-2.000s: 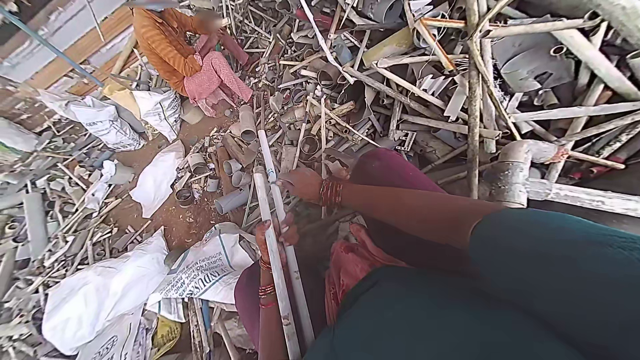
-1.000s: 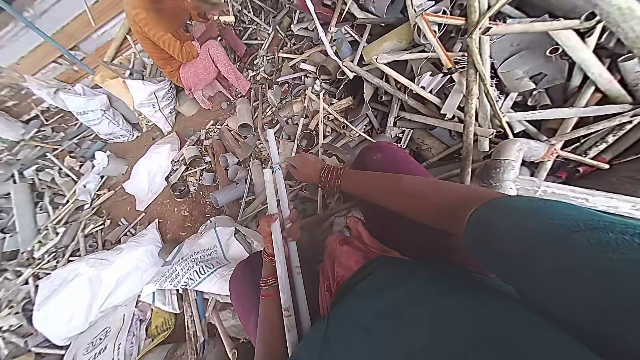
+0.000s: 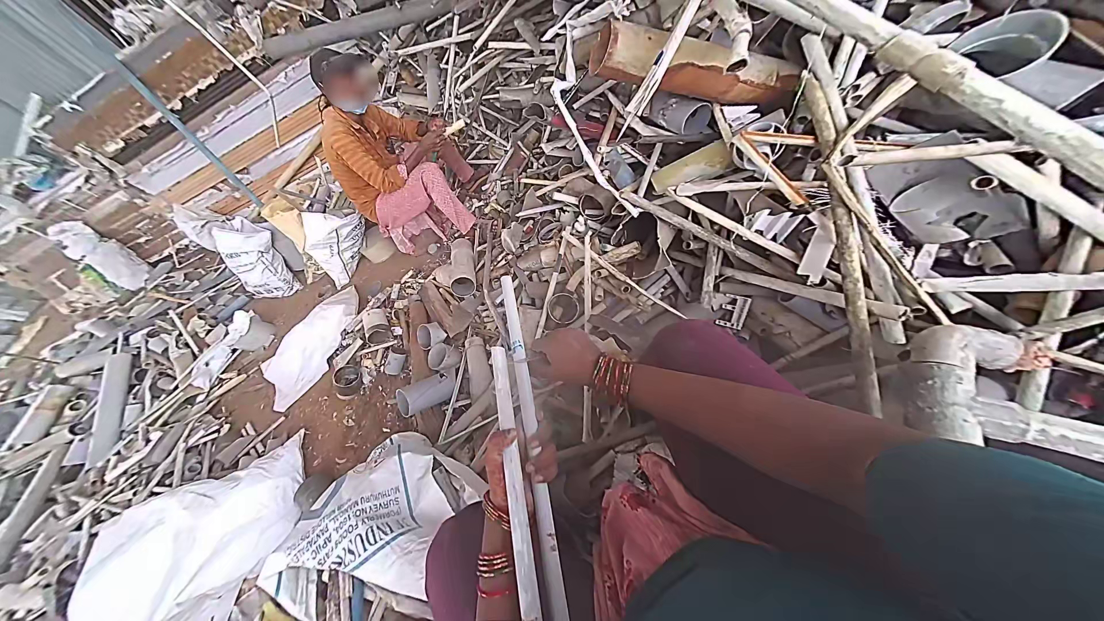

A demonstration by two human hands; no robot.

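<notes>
Two long, pale plastic pipes lie side by side and slope from the bottom edge up through the middle of the head view. My left hand (image 3: pixel 522 457) is closed around both lower down, between the left pipe (image 3: pixel 512 483) and the right pipe (image 3: pixel 536 466). My right hand (image 3: pixel 565 356) is beside the upper part of the right pipe, at a bluish mark on it; its fingers are blurred, and whether it holds a tool cannot be told. Bangles circle both wrists. Short grey pipe pieces (image 3: pixel 425 394) lie just left of the pipes' upper ends.
A co-worker (image 3: pixel 379 164) sits on the ground among scrap at upper left. White sacks (image 3: pixel 194 535) lie at lower left. Heaped pipes and a thick pipe with an elbow joint (image 3: pixel 944 371) stand at right. A white sheet (image 3: pixel 312 345) lies on the brown soil.
The view has tilted up, showing more of the co-worker and the ground behind. My left hand keeps its hold on the two pipes, and my right hand stays near their upper part.
</notes>
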